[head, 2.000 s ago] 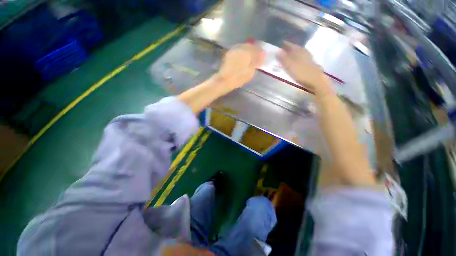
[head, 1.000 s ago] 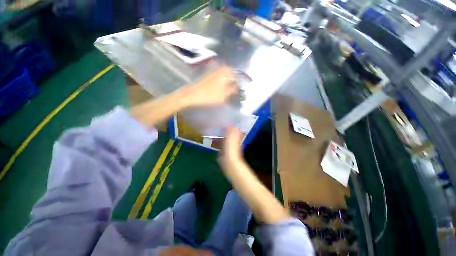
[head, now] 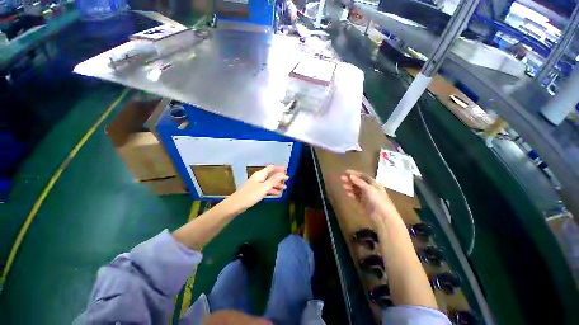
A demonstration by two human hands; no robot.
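Note:
My left hand (head: 266, 183) is in the air in front of the blue-and-white cabinet, fingers loosely curled, with nothing visible in it. My right hand (head: 365, 190) is over the side bench with its fingers partly curled and nothing visible in it. Black products (head: 371, 265) stand in rows on brown cardboard (head: 336, 171), below and beside my right forearm. White printed cards (head: 397, 171) lie on the cardboard just right of my right hand. The metal turntable (head: 222, 70) is ahead, with a raised fixture (head: 312, 79) near its right corner.
Another fixture (head: 155, 39) is at the turntable's far left. The blue-and-white cabinet (head: 235, 152) stands below the plate, with a cardboard box (head: 143, 149) to its left. A grey post (head: 422, 82) rises beside the bench, left of the green conveyor (head: 470, 171).
The view has swung toward the bench and the turntable plate sits differently, its right corner nearer. My hands, earlier close together at the plate's edge around a blurred pale item, are now apart without it.

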